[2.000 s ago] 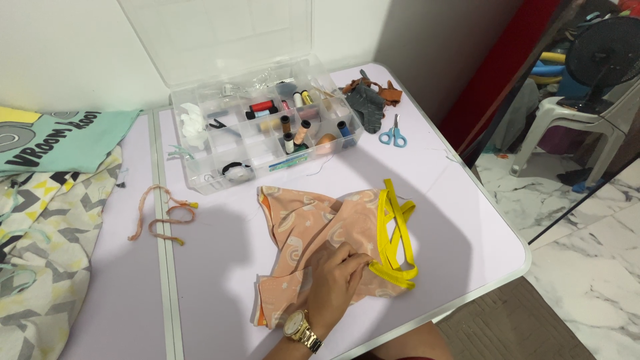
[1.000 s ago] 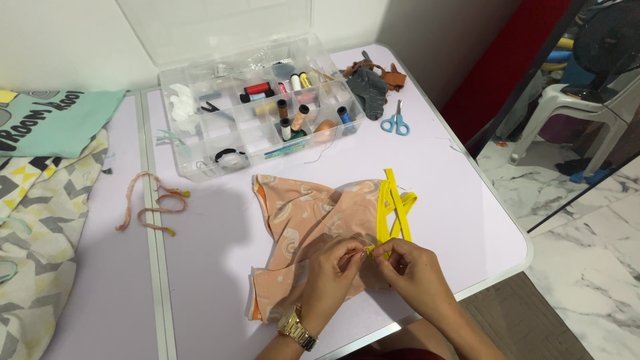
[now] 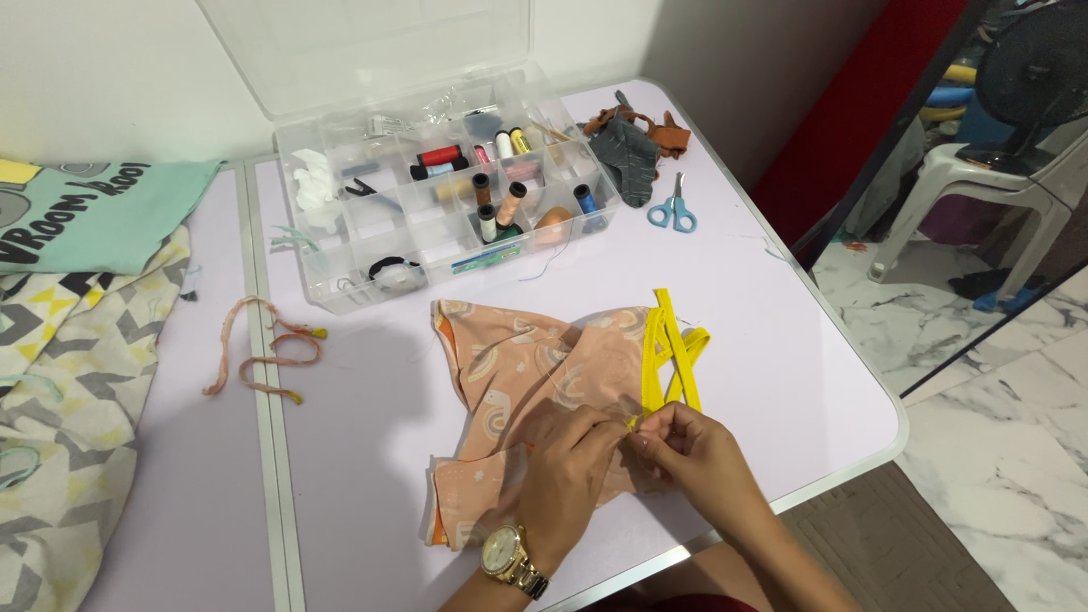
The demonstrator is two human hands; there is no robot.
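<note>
A peach patterned garment (image 3: 527, 365), small and with short legs or sleeves, lies on the table, with yellow fabric binding (image 3: 671, 348) along its right edge and loose strips of it crossing there. Over the lower right of the garment, my left hand (image 3: 569, 476) pinches the yellow binding between thumb and fingertips; a gold wristwatch (image 3: 503, 551) is on that wrist. My right hand (image 3: 701, 450) meets it from the right, its fingertips closed on the same binding. Whether a needle or thread is between the fingers cannot be seen.
Behind the garment stands an open clear plastic organizer (image 3: 365, 293) with several thread spools. Blue-handled scissors (image 3: 673, 212) and dark and brown fabric scraps (image 3: 629, 157) lie right of it. At left are a peach cord (image 3: 225, 340) and printed cloths (image 3: 76, 340). The table's metal edge (image 3: 790, 493) runs close by my right forearm.
Two seconds ago only my left hand showed on the garment; my right hand has since come in from the lower right and met it at the yellow binding.
</note>
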